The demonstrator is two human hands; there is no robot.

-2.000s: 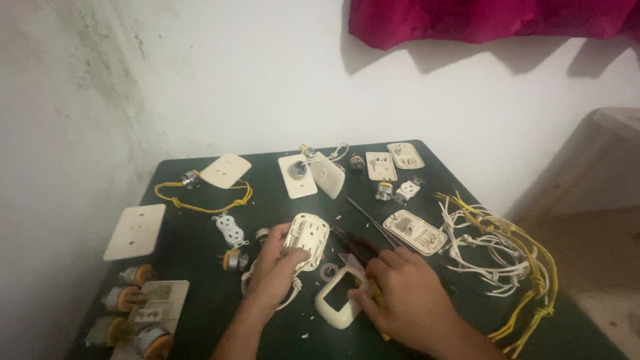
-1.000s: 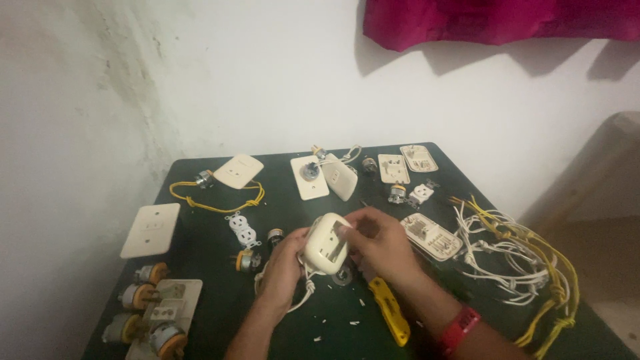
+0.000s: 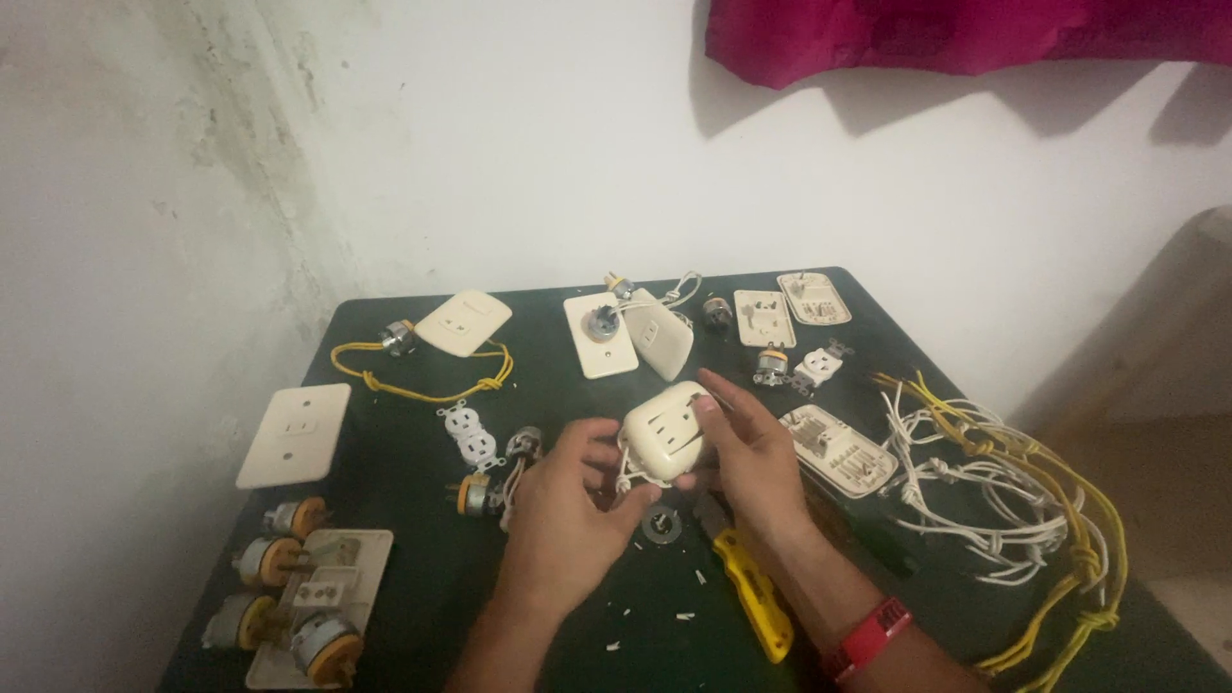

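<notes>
A cream outlet housing point(image 3: 664, 431) with plug slots is held between both hands above the table. My left hand point(image 3: 577, 515) grips its left and lower side, where white wire comes out. On its right side is my right hand point(image 3: 756, 452), thumb on the face near the upper right corner. A yellow-handled tool point(image 3: 756, 592) lies by my right forearm. Below the housing sits a round metal piece point(image 3: 661, 525). An orange and metal plug point(image 3: 478, 495) and a white duplex receptacle point(image 3: 469, 435) lie left of my left hand.
Knotted white and yellow wires point(image 3: 1049, 510) spread at the right. An opened cream housing part point(image 3: 840, 450) lies beside my right hand. Several plugs and a cream plate point(image 3: 371, 577) are at the lower left. More plates, including one at the left point(image 3: 294, 435), lie on the dark green table point(image 3: 414, 616).
Two seconds ago the rounded cream frame lay apart from the slotted part in my left hand; now they are together in both hands. My right hand is on the housing's right side.
</notes>
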